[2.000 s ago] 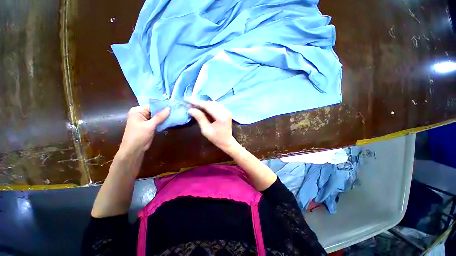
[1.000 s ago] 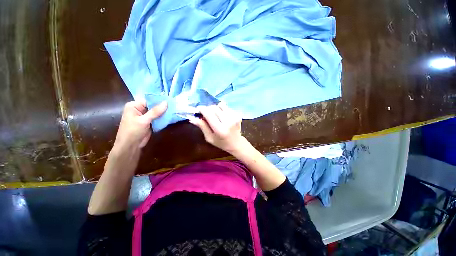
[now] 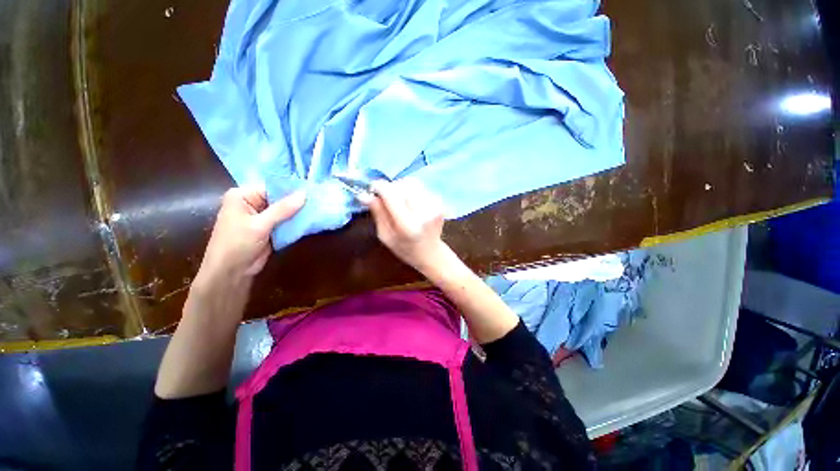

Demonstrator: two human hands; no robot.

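Observation:
A light blue shirt (image 3: 479, 101) lies bunched and wrinkled on the table, running off the top of the view. My left hand (image 3: 247, 230) grips its near edge between thumb and fingers. My right hand (image 3: 405, 219) is just to the right and holds small thread snips (image 3: 355, 183), whose metal blades point left over the cloth near the gripped edge. The grip of the snips is hidden in the hand.
The glossy brown table (image 3: 157, 120) has yellow edging and a seam at left. Below its edge at right stands a pale plastic bin (image 3: 682, 340) with crumpled blue and white garments (image 3: 571, 308). The pink apron (image 3: 368, 327) touches the table's near edge.
The view has shifted slightly, with table and shirt lower left. The snips' blades now show at my right fingertips, and the cloth between my hands is folded differently. My left hand keeps its grip.

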